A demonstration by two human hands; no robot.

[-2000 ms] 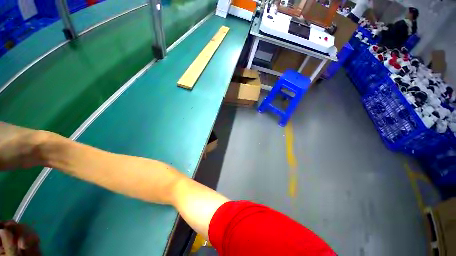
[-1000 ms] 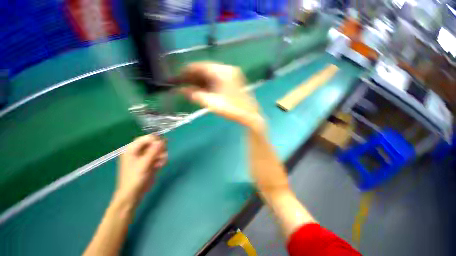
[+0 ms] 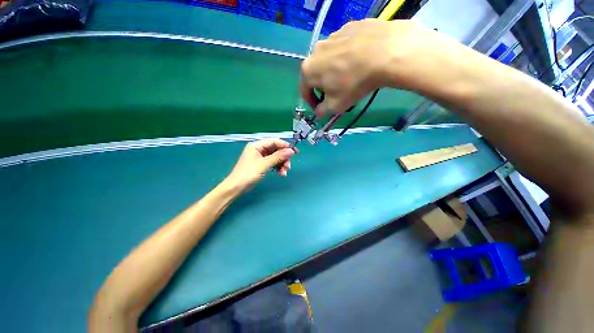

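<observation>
The auto-feed electric screwdriver hangs tilted over the bench, and its yellow band point(image 3: 391, 9) shows above my right wrist. My right hand point(image 3: 342, 65) is closed around its lower body, which the hand mostly hides. The silver screw feeder head point(image 3: 304, 128) sticks out below my right hand. My left hand point(image 3: 262, 160) pinches the tip at the bottom of the head between thumb and fingers. Whether a bit or a screw is between the fingertips cannot be told.
The teal worktop point(image 3: 312, 208) lies below my hands. A wooden strip point(image 3: 438, 157) lies on it at right. The green conveyor belt point(image 3: 150, 97) runs beyond the aluminium rail point(image 3: 215, 139). A black bag point(image 3: 42, 16) lies at far left. A blue stool point(image 3: 479, 270) and carton point(image 3: 443, 221) are at lower right.
The view has swung left since the oldest frame. A second ago my left hand was below the head and my right hand at the tool; now the left fingers are at the tip.
</observation>
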